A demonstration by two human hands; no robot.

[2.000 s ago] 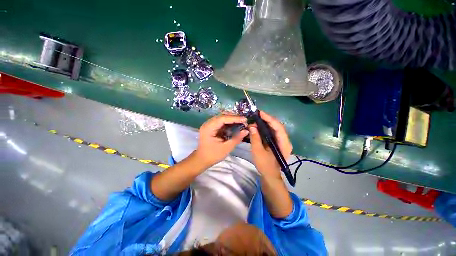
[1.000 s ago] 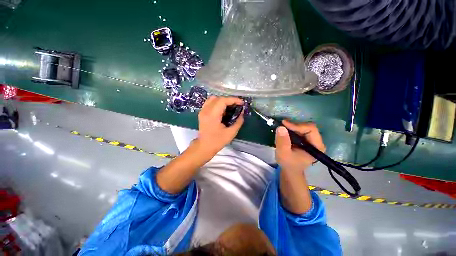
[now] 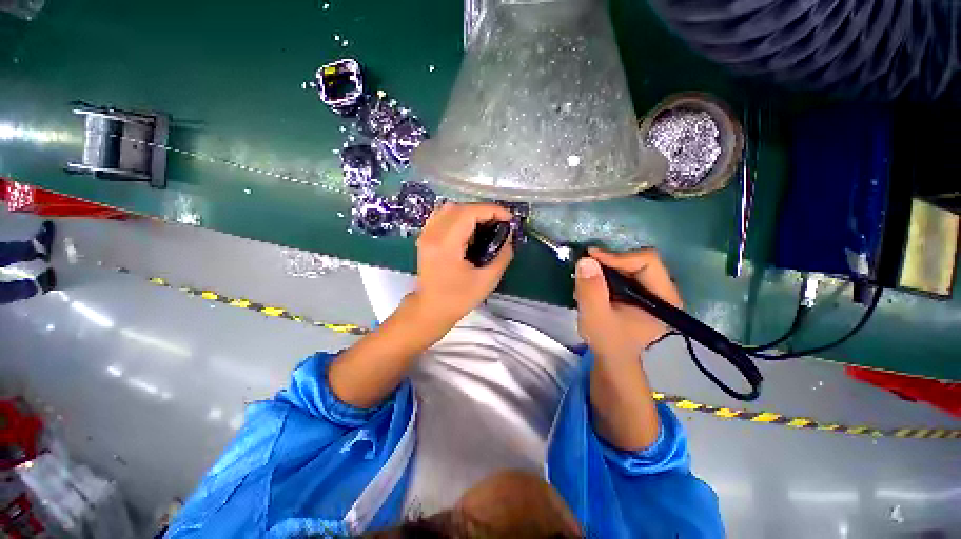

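My left hand holds a small dark device assembly at the bench's near edge, just below the hood's rim. My right hand holds the black soldering iron like a pen. The iron's metal tip points up and left at the assembly's right side; whether it touches is too small to tell. Several dark and silver assemblies lie clustered left of the hood. A square housing frame with a yellow spot lies at the cluster's top. Thin solder wire runs from the spool towards the cluster.
The translucent grey fume hood stands just beyond my hands. Right of it are a round tin of silvery shavings, a thin metal rod and the blue soldering station. A ribbed hose hangs top right. A person's legs show far left.
Since two seconds ago, my right hand and the iron moved right, away from my left hand, and the tip now points at the assembly. Over the last second both hands have barely moved.
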